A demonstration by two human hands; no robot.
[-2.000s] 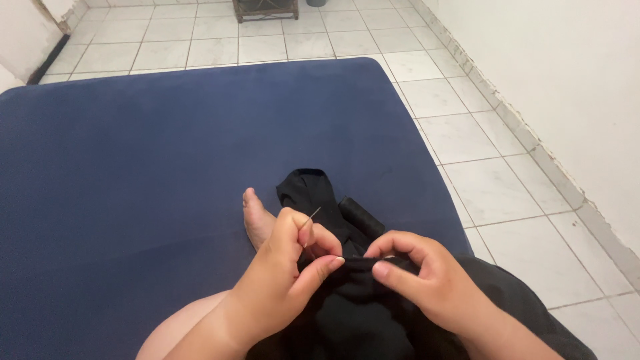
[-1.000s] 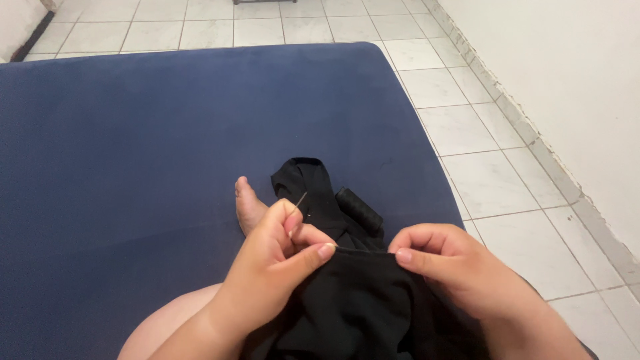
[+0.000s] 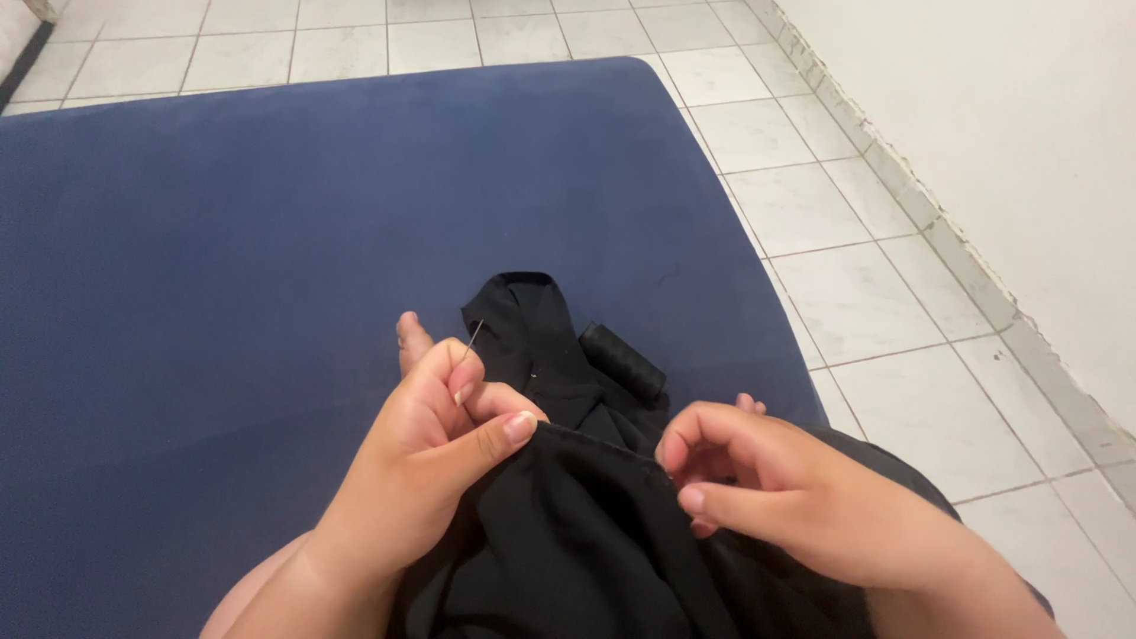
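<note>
Black fabric (image 3: 586,532) lies across my lap, its folded edge running between my two hands. My left hand (image 3: 444,444) pinches that edge between thumb and index finger, and a thin sewing needle (image 3: 474,337) sticks up from its curled fingers. My right hand (image 3: 754,479) is at the right part of the edge, thumb and fingers slightly apart; whether it still touches the cloth is hard to tell. Beyond the hands, a spool of black thread (image 3: 625,361) lies on its side against a far part of the fabric.
A blue fitted cover (image 3: 355,222) wraps the mattress under me. Parts of my bare feet (image 3: 413,342) show beside the cloth. White floor tiles (image 3: 861,266) run along the far and right sides, up to a white wall (image 3: 1003,133) with a chipped tile skirting.
My right hand has loosened its pinch on the fabric edge, which it held a second ago. Two seconds ago both hands were closer together. The left hand keeps its pinch and the needle.
</note>
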